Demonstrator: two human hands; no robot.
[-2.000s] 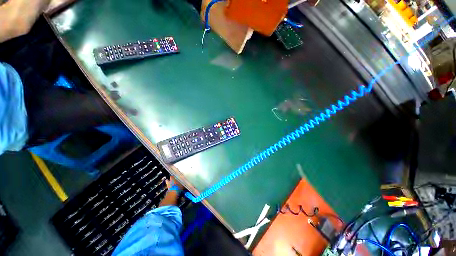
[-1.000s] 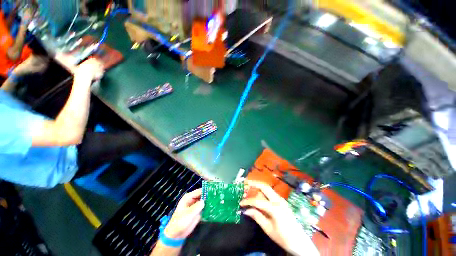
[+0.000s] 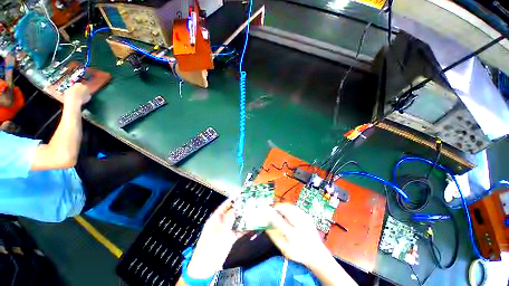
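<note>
My left hand (image 3: 219, 226) and my right hand (image 3: 291, 230) hold a green-white circuit board (image 3: 254, 205) between them, above the bench's front edge. A blue band is on my left wrist. Another board (image 3: 317, 208) lies on the orange-red fixture plate (image 3: 357, 234), with black cables and a blue cable at its back edge. A third board (image 3: 399, 240) lies on the bench right of the plate. Red and yellow plugs (image 3: 359, 131) hang on cables above the fixture. My fingertips behind the held board are partly hidden.
Two remote controls (image 3: 193, 145) lie left of the fixture. A coiled light-blue cord (image 3: 242, 120) hangs across the bench. A black slotted rack (image 3: 170, 237) is below the bench edge. A person in light blue (image 3: 39, 173) works at left. Coiled cables, an orange box (image 3: 494, 223) and a tape roll (image 3: 477, 272) are at right.
My left hand came up from the rack, and both hands now hold a board. Since the last earlier frame, the held board's face looks different and it is slightly higher. The view has shifted towards the right.
</note>
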